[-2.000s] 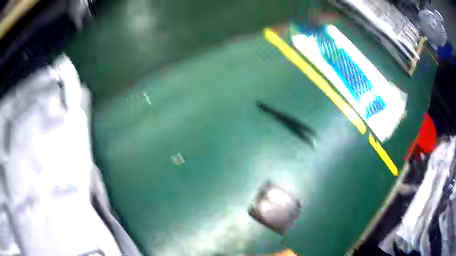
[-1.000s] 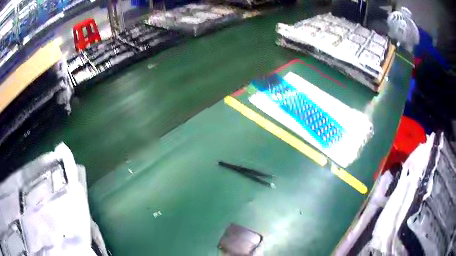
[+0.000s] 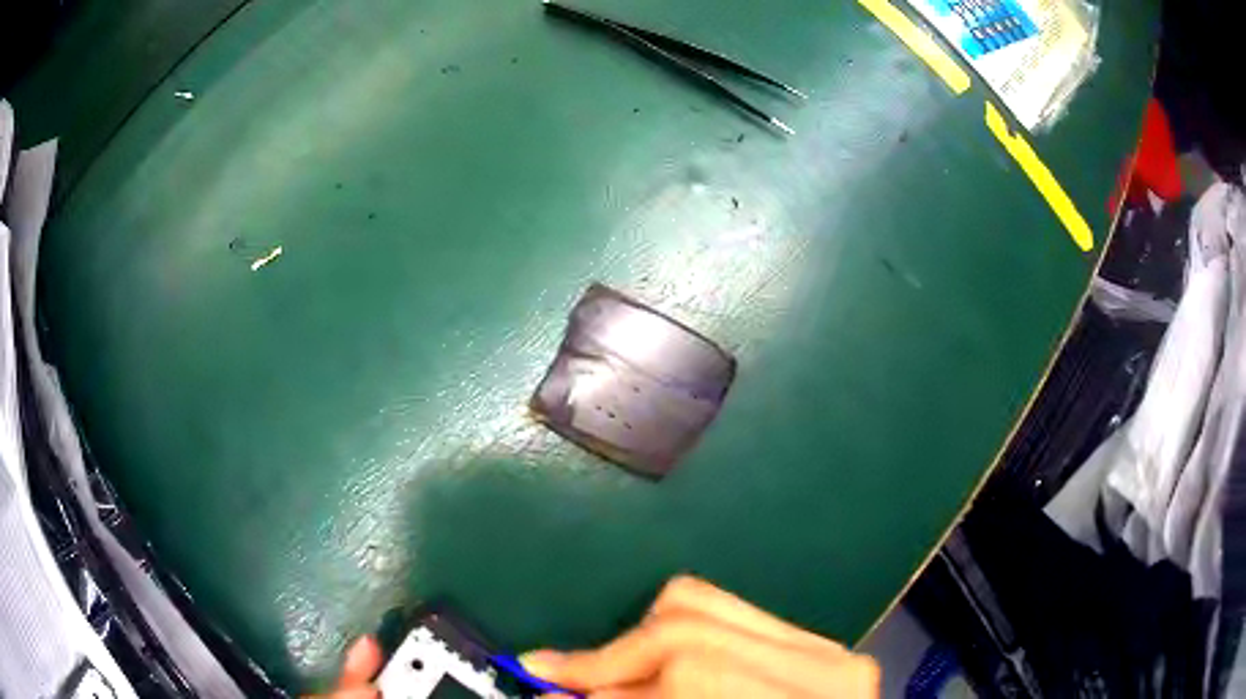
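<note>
A phone middle frame point(image 3: 435, 666), silvery-white with a black end, shows at the bottom edge, cut off by it. My left hand point(image 3: 358, 669) shows only as fingertips at the frame's left side; it holds the frame. My right hand point(image 3: 711, 649) is right of the frame, its fingers closed on a blue plastic stick point(image 3: 526, 672) whose end is at the frame's edge. A dark pad point(image 3: 640, 382), shiny and creased, lies flat on the green mat above my hands.
Black tweezers point(image 3: 670, 55) lie open at the top of the mat. Yellow tape point(image 3: 1041, 178) and a blue-and-white sheet point(image 3: 1004, 34) are upper right. A pale scrap point(image 3: 267, 257) lies left. White-and-black wrapped material point(image 3: 1175, 423) is right; white trays point(image 3: 34, 451) stand left.
The view has tilted down, so the pad and tweezers show larger and the far trays are out of view. Both hands, the frame and the blue stick have come into view at the bottom.
</note>
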